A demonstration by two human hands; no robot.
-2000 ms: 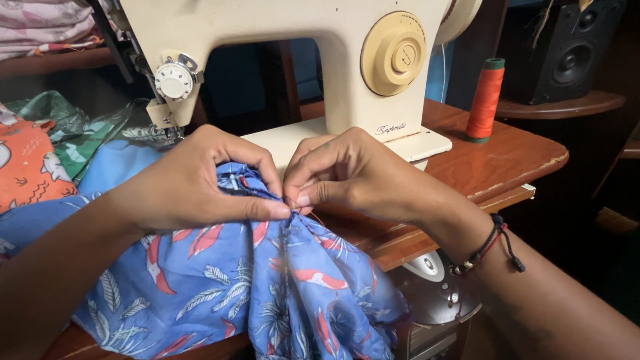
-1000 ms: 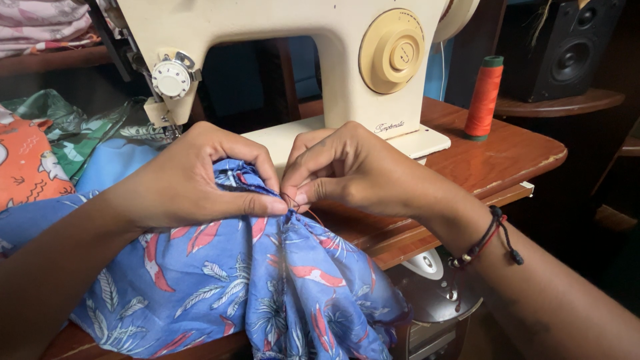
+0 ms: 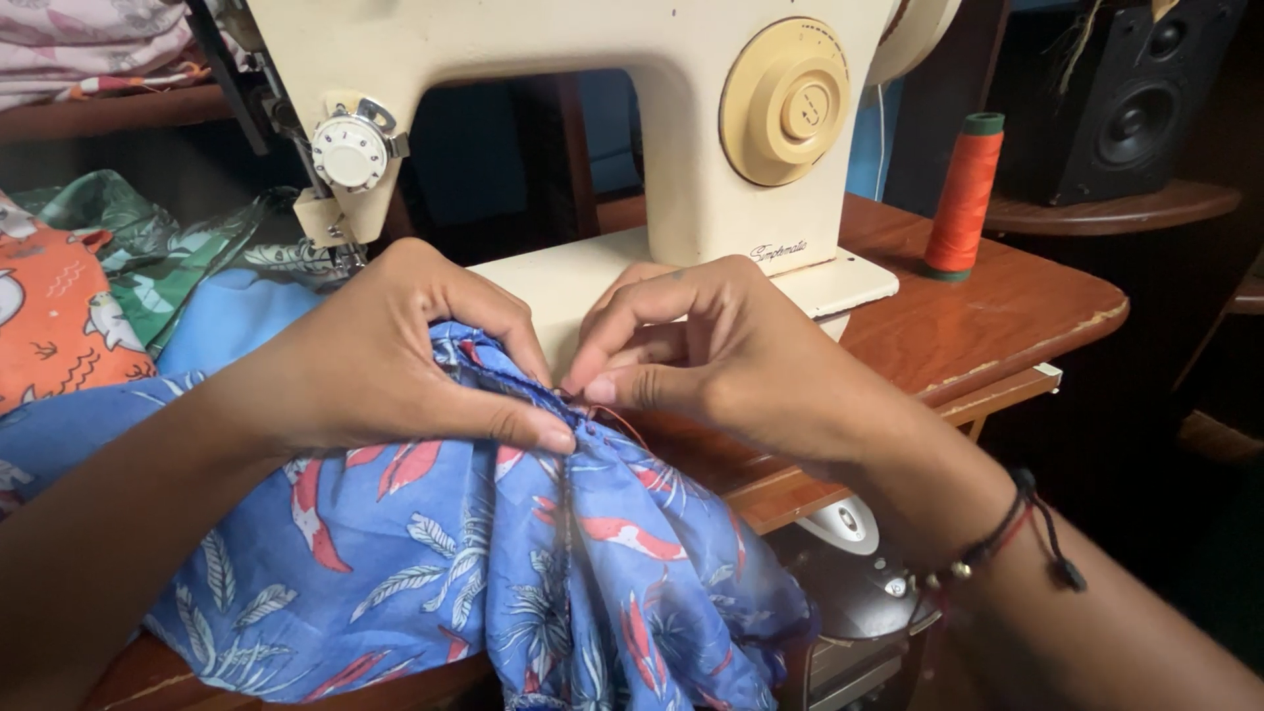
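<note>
Blue printed fabric (image 3: 425, 553) with red and white motifs drapes over the table's front edge. My left hand (image 3: 405, 365) pinches its gathered seam between thumb and fingers. Close beside it, my right hand (image 3: 711, 365) has thumb and forefinger closed at the same seam, where a reddish thread (image 3: 620, 420) loops out. Whether a needle is between those fingertips cannot be told. Behind both hands stands a cream sewing machine (image 3: 533, 35), its presser foot area (image 3: 346, 259) to the left of them.
An orange thread cone (image 3: 966, 197) stands on the wooden table (image 3: 1027, 296) at right. Orange printed fabric (image 3: 69, 316), green fabric (image 3: 148, 257) and plain light blue fabric (image 3: 237, 321) lie at left. A black speaker (image 3: 1126, 109) sits on a shelf behind.
My right hand's fingers have shifted slightly at the seam. The left hand keeps its pinch on the fabric.
</note>
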